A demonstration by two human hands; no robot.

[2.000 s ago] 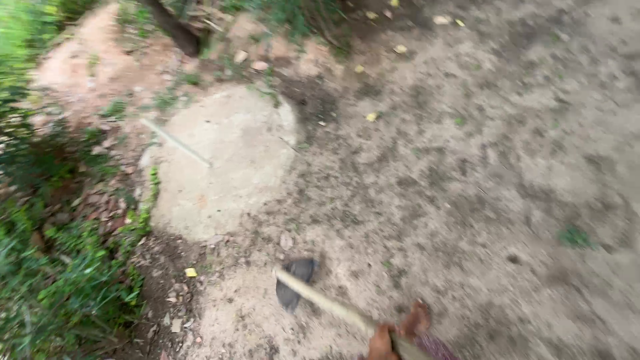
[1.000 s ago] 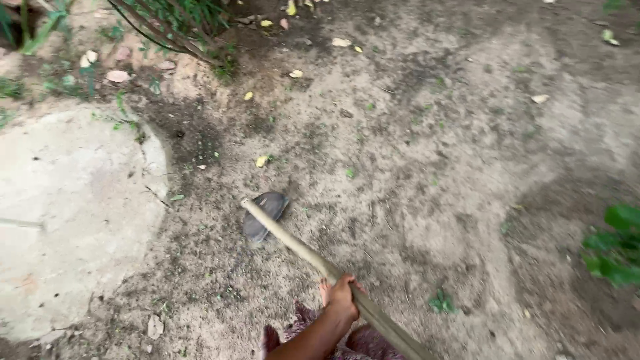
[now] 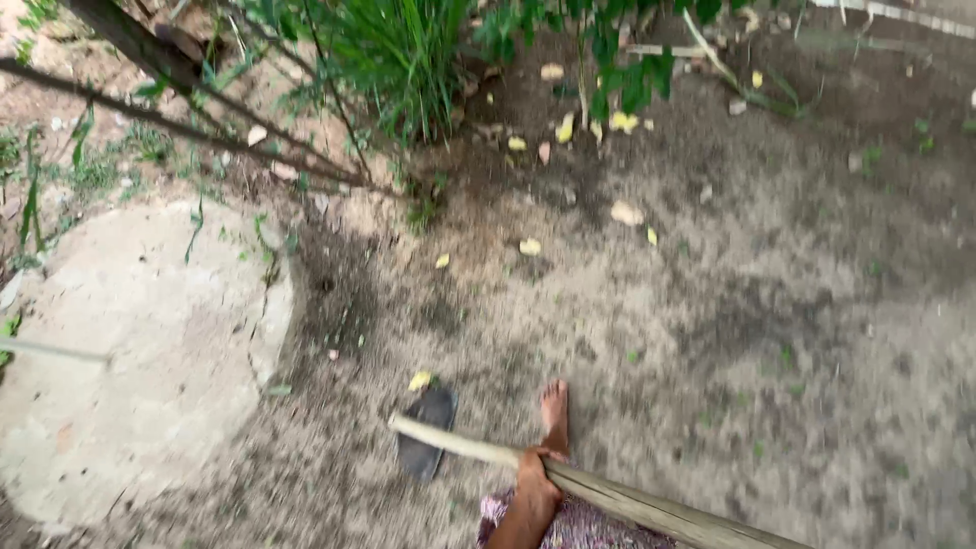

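My left hand (image 3: 537,473) is closed around the long wooden handle (image 3: 610,492) of a hoe, with the forearm coming up from the bottom edge. The handle slants from the lower right to its pale end at the left. Near that end, a dark, rounded hoe blade (image 3: 427,450) shows under the handle, just below a yellow leaf (image 3: 419,380). How the blade is fixed cannot be seen clearly. My right hand is out of view.
A bare foot (image 3: 555,408) stands on the dirt above the hand. A round concrete slab (image 3: 152,328) lies left, with a thin pale stick (image 3: 57,351) over it. Thin branches (image 3: 229,141), tall grass (image 3: 427,69) and leafy plants stand at the top.
The view has shifted, bringing more grass and plants in at the top. The left hand still grips the handle, which lies flatter across the view. A bare foot now shows plainly beyond the hand.
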